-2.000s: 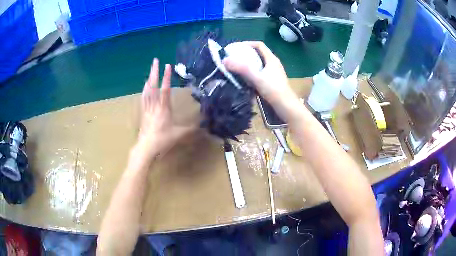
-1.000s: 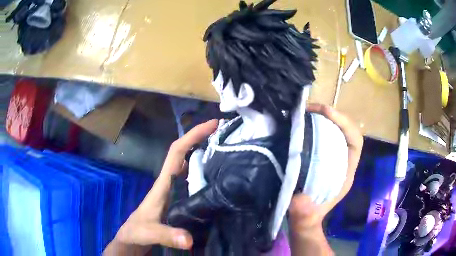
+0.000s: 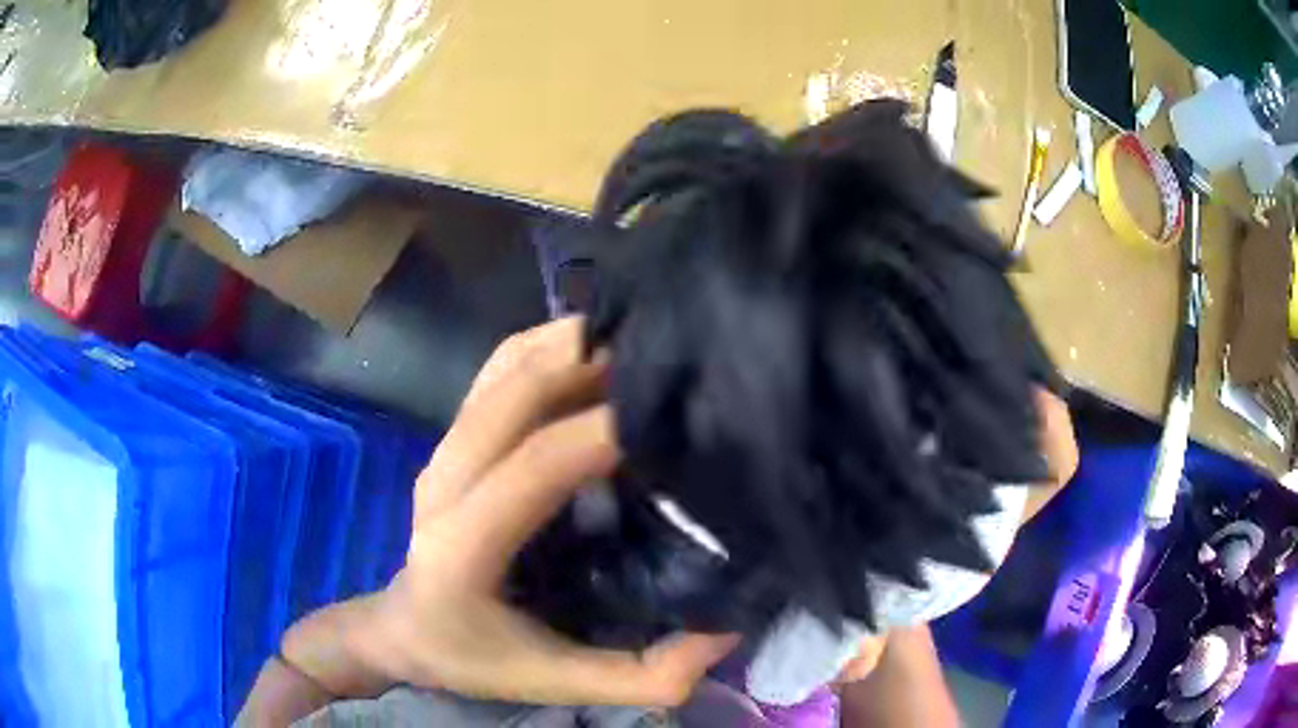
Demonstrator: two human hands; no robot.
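A figure with spiky black hair [image 3: 811, 341] is held over my lap, with its hair top towards the camera; its face is hidden. Its white straw hat [image 3: 925, 597] shows at the lower right behind the hair. A bit of the white necklace cord [image 3: 692, 526] shows below the hair. My left hand [image 3: 498, 526] curves round the figure's dark coat on the left side, with the fingers near the hair. My right hand [image 3: 1051, 452] is mostly hidden behind the head and hat; only fingers and the wrist show.
On the bench [image 3: 484, 86] lie a white-barrelled tool with a dark tip [image 3: 942, 107], fine paintbrush [image 3: 1032, 185], yellow tape roll [image 3: 1116, 213], smartphone [image 3: 1096, 60] and long-handled tool [image 3: 1179, 384]. Blue crates [image 3: 171, 469], red stool [image 3: 88, 235] and rag [image 3: 264, 196] are left; a bin of figures [image 3: 1082, 605] is right.
The figure has turned and tipped, so its hair top now faces the camera and its face is hidden. My left hand has moved up beside the head. The bench items show further right.
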